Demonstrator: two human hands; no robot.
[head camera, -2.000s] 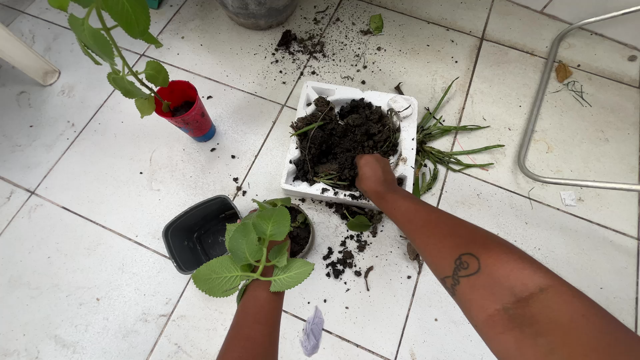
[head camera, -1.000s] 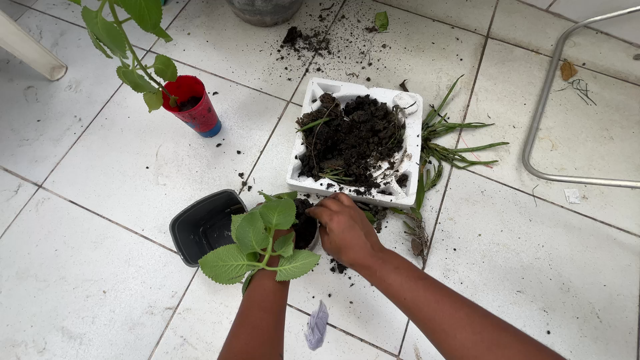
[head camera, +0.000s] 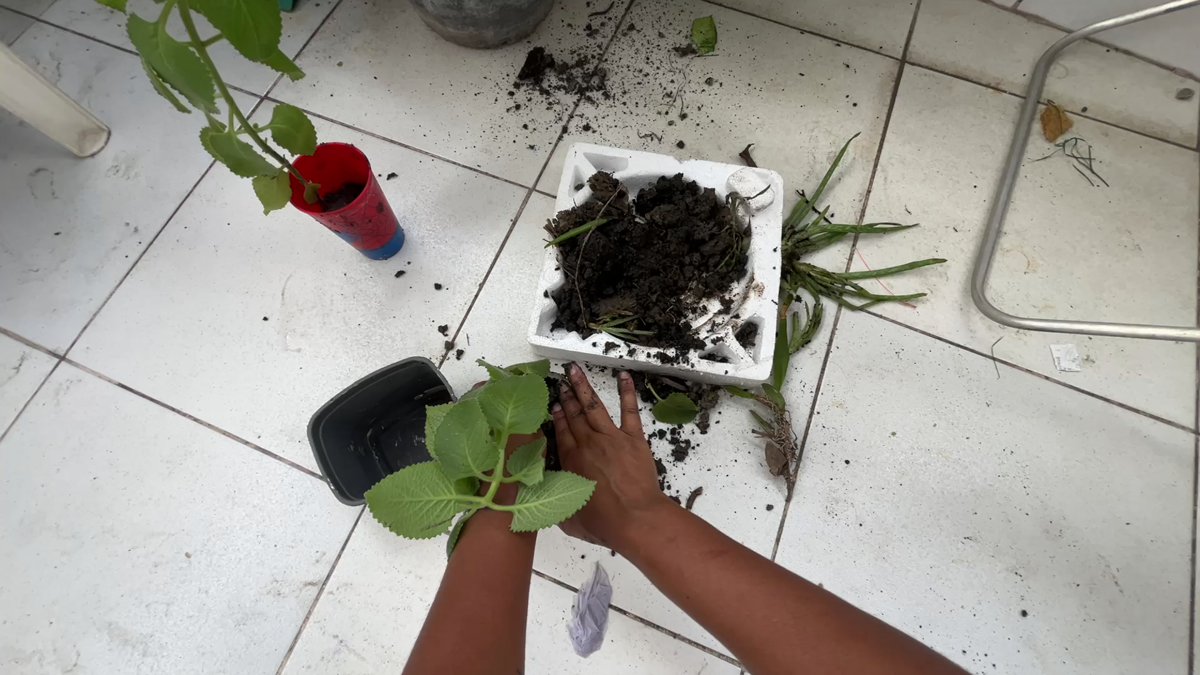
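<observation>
A leafy green cutting (head camera: 487, 450) hides most of my left hand (head camera: 514, 452), so its grip cannot be made out. Beside it, my right hand (head camera: 607, 450) lies flat with fingers extended, against a mostly hidden pot of dark soil (head camera: 553, 431). Just beyond my fingertips stands a white styrofoam tray (head camera: 647, 356) heaped with dark soil (head camera: 656, 253), bits of root and grass blades. An empty black plastic pot (head camera: 375, 431) tilts on the tiles to the left of the cutting.
A red and blue cup (head camera: 361, 211) with a tall leafy plant stands upper left. Uprooted strappy plants (head camera: 825, 253) lie right of the tray. Around are a metal tube frame (head camera: 1003, 206), a white furniture leg (head camera: 47, 103), a grey pot (head camera: 483, 14) and a crumpled purplish scrap (head camera: 591, 611).
My right hand was in the tray's soil two seconds ago, then came down to the small pot beside the cutting. Its fingers are now straighter. My left arm stays in about the same place.
</observation>
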